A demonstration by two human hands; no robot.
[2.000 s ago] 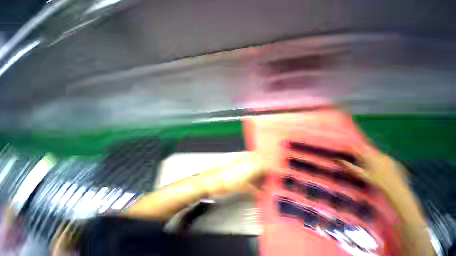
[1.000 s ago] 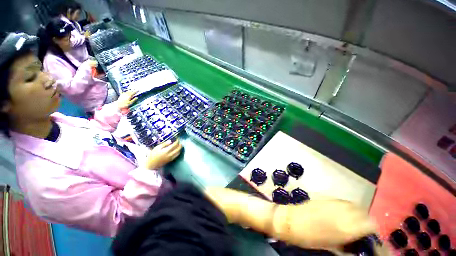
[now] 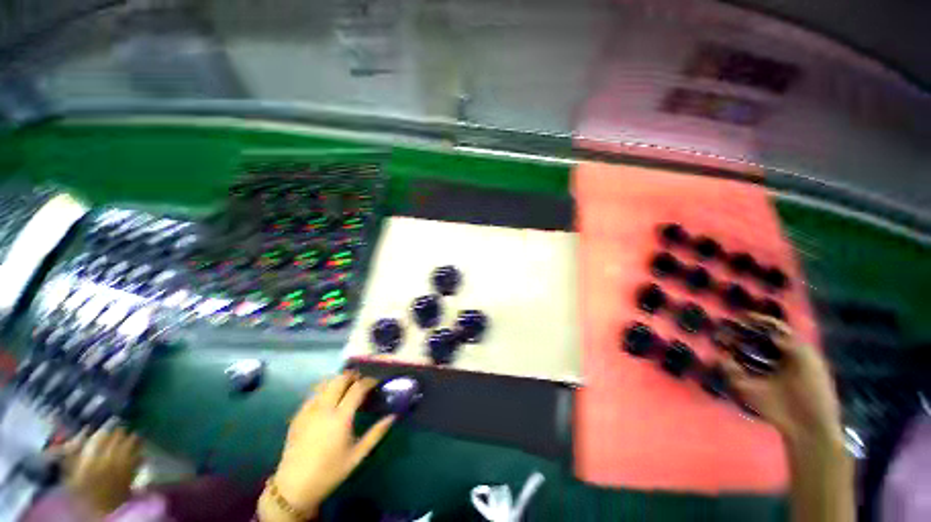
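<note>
My left hand (image 3: 325,438) is at the near left edge of the beige work board (image 3: 510,265), thumb and fingers around a round watch body (image 3: 398,394) over the black mat (image 3: 490,413). Several dark watch bodies (image 3: 426,310) lie on the board's left half. My right hand (image 3: 794,382) is over the pink foam (image 3: 653,438), its fingers on a dark watch body (image 3: 755,352). Several more watch bodies (image 3: 697,277) lie in rows on the foam beside it. The picture is blurred, so the screens cannot be read.
A blister tray (image 3: 306,235) of watches with small green and red lights stands left of the board. More filled trays (image 3: 92,296) are at the far left, with another person's hand (image 3: 107,461) beside them. A small round item (image 3: 243,374) lies on the green bench. A white cord (image 3: 505,498) is at front.
The view has turned from the person on the left back to the board and foam. My left hand has drawn back from the foam side to the board's near left edge. My right hand now shows.
</note>
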